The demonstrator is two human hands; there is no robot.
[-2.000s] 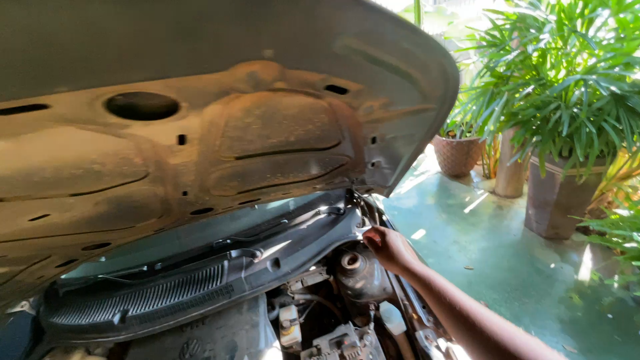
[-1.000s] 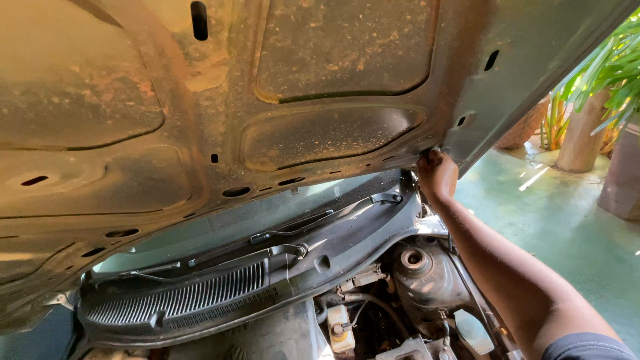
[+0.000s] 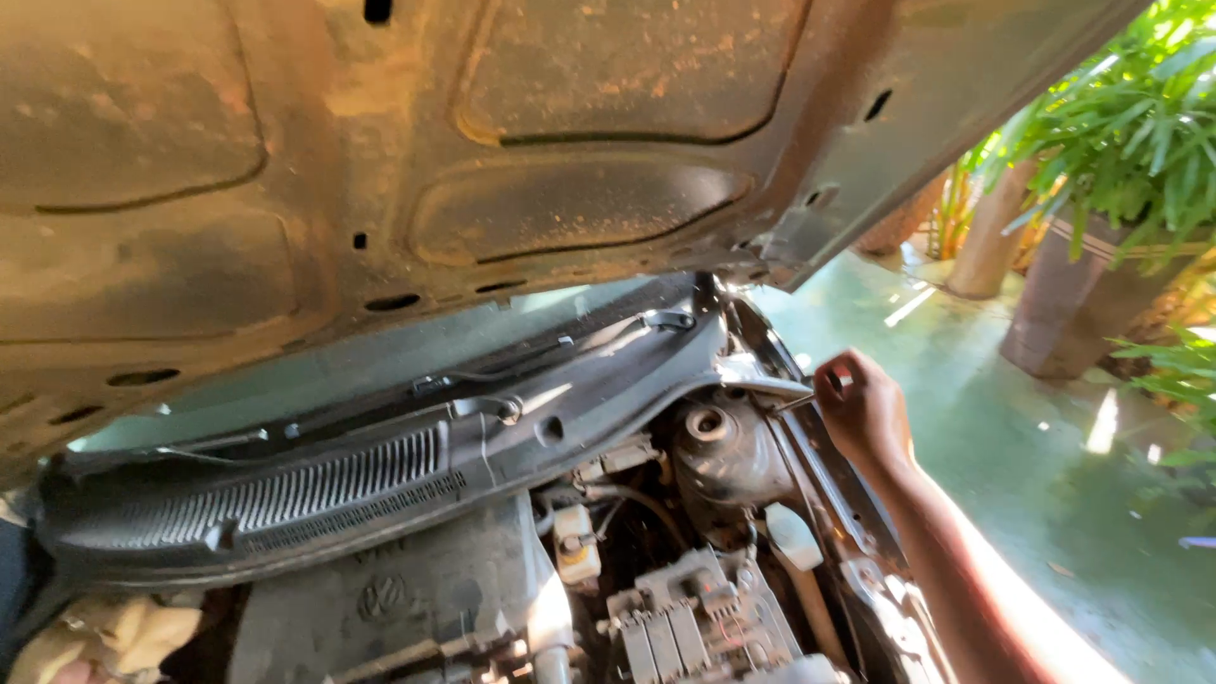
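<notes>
My right hand (image 3: pixel 863 404) is above the right fender edge, with its fingers curled. A thin metal rod-like piece (image 3: pixel 794 403) meets its fingertips, beside the end of the black plastic cowl panel (image 3: pixel 608 418). Blur hides whether the fingers grip it. The strut tower (image 3: pixel 727 456) is left of and below the hand. Overhead is the raised hood (image 3: pixel 589 209), its underside dusty and brown. My left hand is not plainly in view.
Wiper arms (image 3: pixel 489 407) lie along the windshield base. Below are the engine cover (image 3: pixel 380 594), a fluid reservoir (image 3: pixel 576 543), a white cap (image 3: pixel 793 537) and the battery-top fuse box (image 3: pixel 698 617). Beige cloth-like material (image 3: pixel 142 632) lies lower left. Potted plants (image 3: pixel 1073 285) stand at right.
My right hand was at the hood's rear corner a second ago; it has come down and away from it to the fender edge. The hood remains raised.
</notes>
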